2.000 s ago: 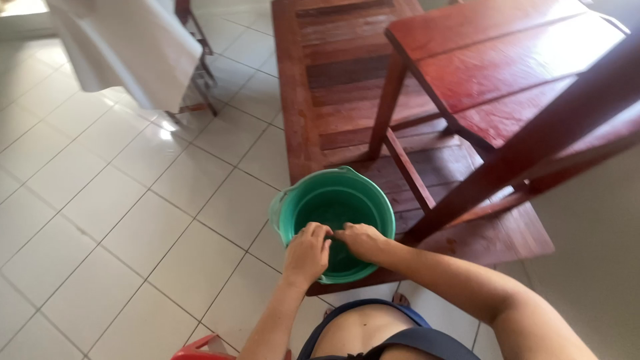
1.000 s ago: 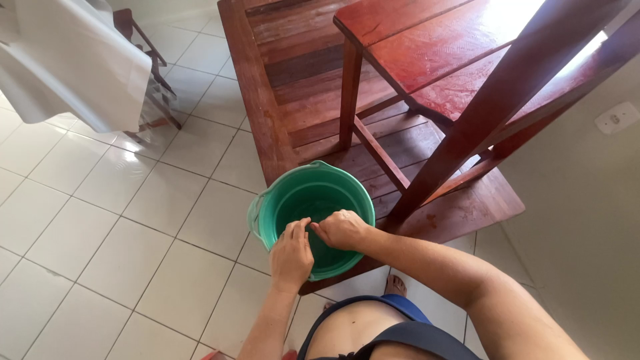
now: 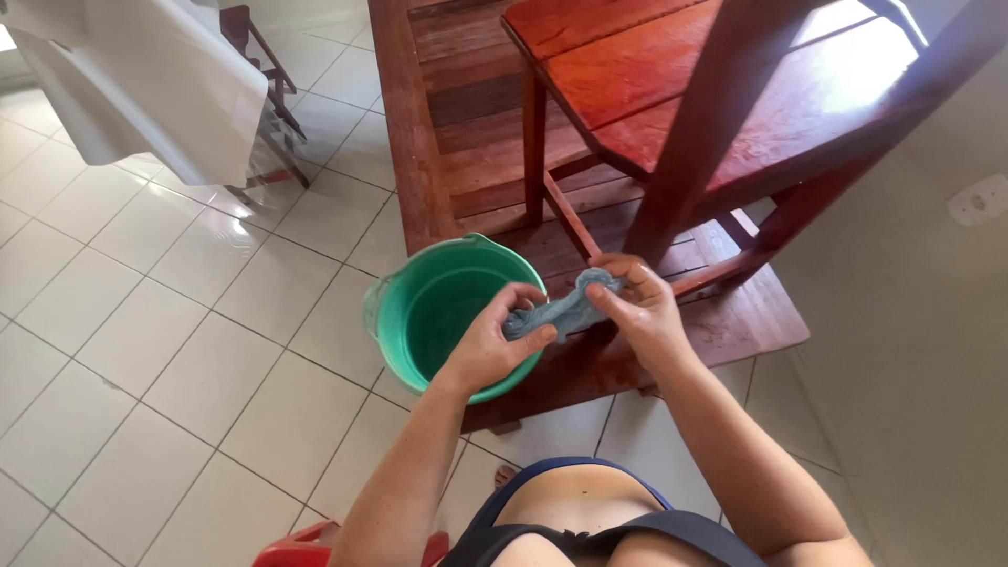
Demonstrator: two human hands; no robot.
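A twisted light blue cloth [image 3: 563,313] is stretched between my two hands, just right of the green plastic bucket [image 3: 391,346]. My left hand [image 3: 492,339] holds the cloth's left end between thumb and fingers, over the bucket's rim. The other end is gripped by my right hand [image 3: 642,311], beside the lower legs of the wooden chair. The bucket stands on the corner of a reddish slatted wooden table [image 3: 421,157], its handle hanging at its left side. What lies at the bottom of the bucket is too dark to tell.
A reddish wooden chair [image 3: 630,63] stands on the slatted top, right of the bucket. At upper left hangs a pale cloth [image 3: 157,79] over furniture with dark wooden legs. A red plastic piece [image 3: 295,551] shows at the bottom edge. A wall with an outlet [image 3: 979,201] bounds the right side.
My hands, earlier down in the bucket's opening, have come up and to the right, with the blue cloth now visible between them. The bucket remains on the slatted top.
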